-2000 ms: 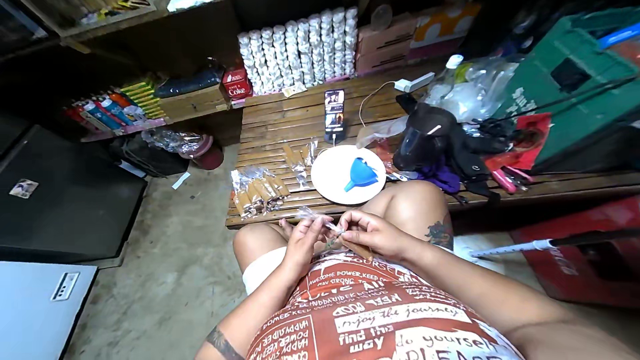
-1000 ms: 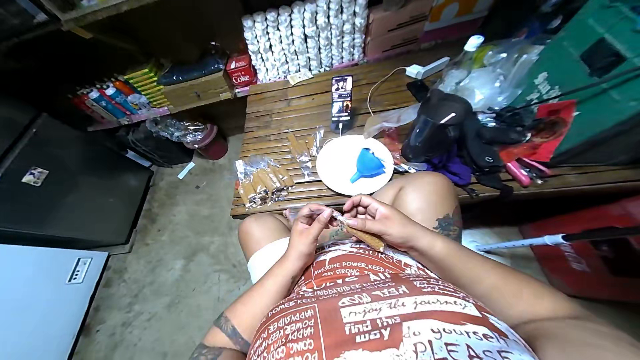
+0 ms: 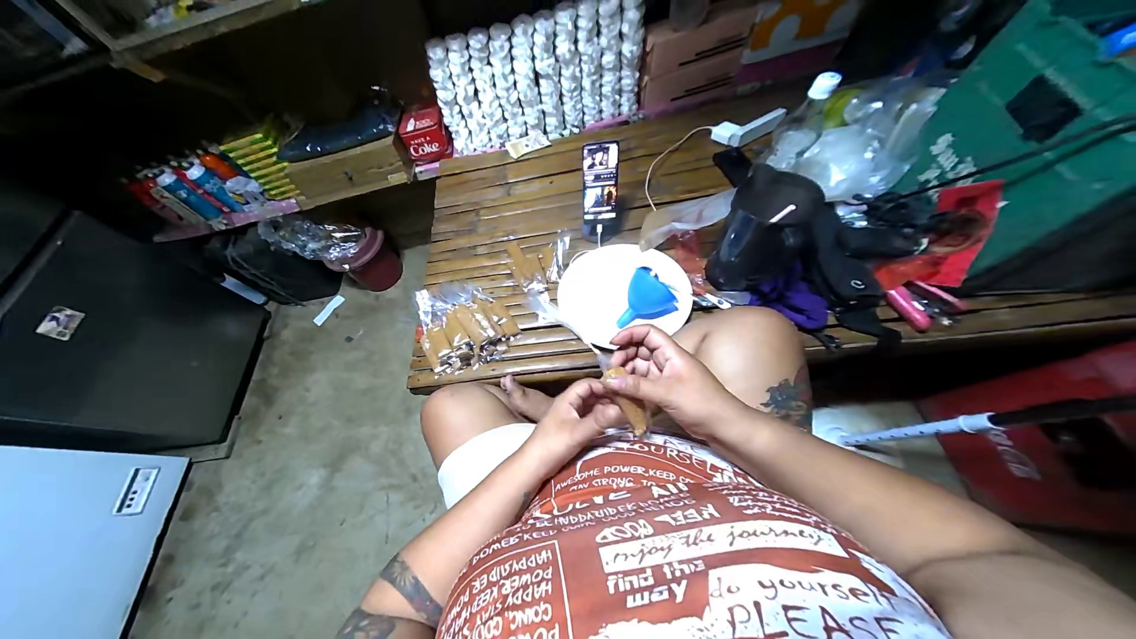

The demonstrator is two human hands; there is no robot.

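Observation:
Above my lap, my left hand (image 3: pixel 581 413) and my right hand (image 3: pixel 661 373) meet around a small clear plastic bag of brown powder (image 3: pixel 634 410). The fingers of both hands pinch its upper part, and the filled part hangs down between them. Just beyond my hands, a blue funnel (image 3: pixel 648 296) lies on a white plate (image 3: pixel 581 297). Left of the plate, several filled bags of brown powder (image 3: pixel 466 327) lie in a pile on the slatted bamboo bench (image 3: pixel 497 200), with a few more (image 3: pixel 528 266) behind them.
Behind the plate stands a phone (image 3: pixel 601 191) with a lit screen and a cable. A black cap (image 3: pixel 772 209), dark straps and a plastic bottle (image 3: pixel 812 111) are to the right, near a green container (image 3: pixel 1003 133). A dark red bin (image 3: pixel 377 264) stands on the floor at left.
The small bag of powder now hangs more upright between my hands; a second ago it lay slanted to the right under my right hand. My right hand's fingers have lifted.

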